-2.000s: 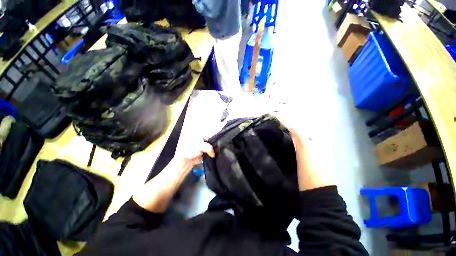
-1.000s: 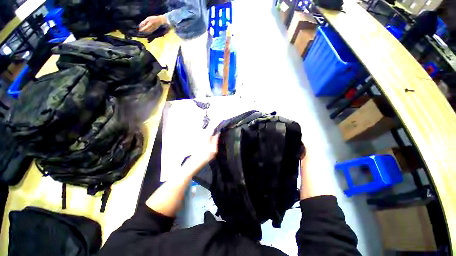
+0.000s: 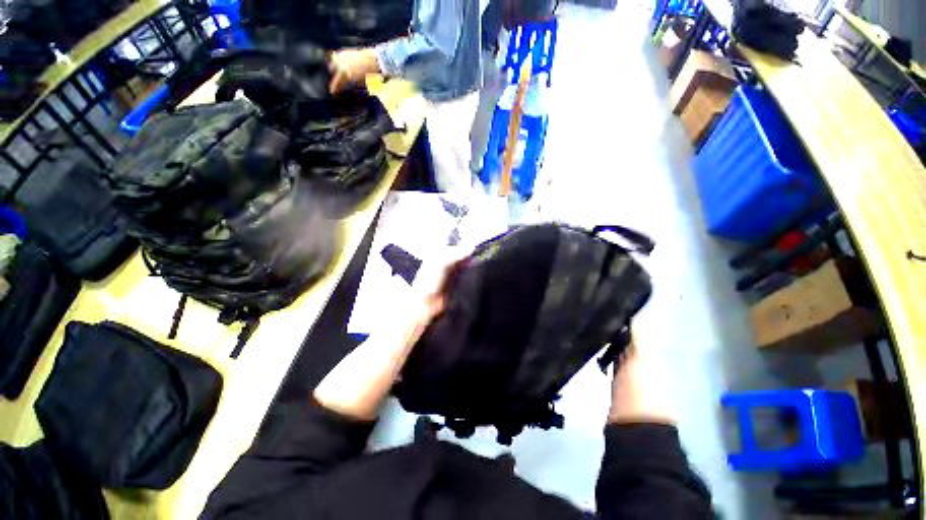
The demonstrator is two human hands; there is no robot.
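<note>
A camouflage backpack [image 3: 543,310] is held up in front of me, over the near end of the white work board [image 3: 378,295]. It is tilted, with a loop at its upper right and dark webbing bits hanging from its lower edge. My left hand [image 3: 435,295] holds its left side, the fingers partly hidden behind it. My right hand [image 3: 632,371] is at its right side, with the fingers mostly hidden. Dark scraps [image 3: 401,262] lie on the board.
A stack of camouflage backpacks [image 3: 218,193] and a black bag [image 3: 130,401] lie on the left table [image 3: 239,381]. Another person's hand [image 3: 353,69] touches a bag beyond. Blue stools [image 3: 797,429], a blue bin [image 3: 756,168] and cardboard boxes [image 3: 812,305] stand right.
The backpack has been turned and tilted between my hands, so a different side shows. More of the board and a dark scrap are visible. The other person's hand has moved over the far bags.
</note>
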